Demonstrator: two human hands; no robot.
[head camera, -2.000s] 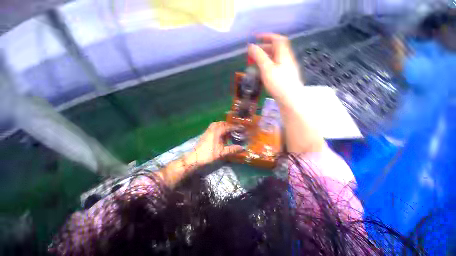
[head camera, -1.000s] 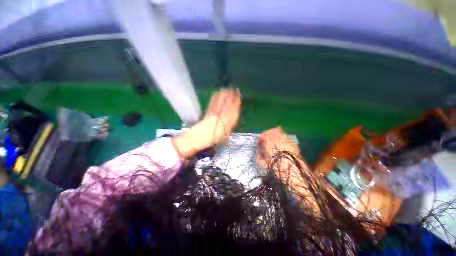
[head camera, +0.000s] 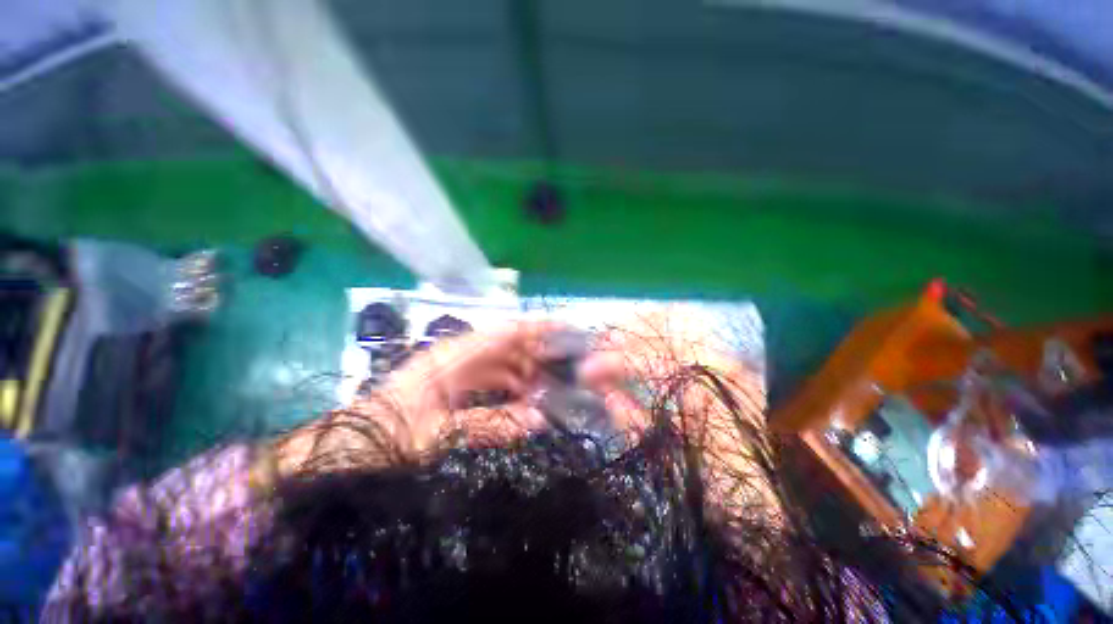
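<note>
My left hand (head camera: 470, 380) and my right hand (head camera: 665, 366) are close together over the silvery-white mat (head camera: 730, 319). Their fingers meet around a small dark unit (head camera: 564, 363), blurred and partly hidden. Loose round black units (head camera: 381, 322) lie on the mat's left part, beside my left hand. The orange-brown test fixture (head camera: 854, 354) stands to the right of my right hand, with a round metallic ring (head camera: 958, 461) at its seat. Hair covers the lower middle of the view and part of both hands.
A dark round piece (head camera: 543, 201) lies on the green bench beyond the mat; another (head camera: 278, 254) lies at left. A white slanting bar (head camera: 354, 159) reaches down to the mat. A clear bag (head camera: 195, 280) and a yellow-striped dark box (head camera: 46, 366) are at far left.
My right hand was on the fixture's red handle two seconds ago, my left at its seat. Both moved to the mat and have now come together around a unit. The view has turned left.
</note>
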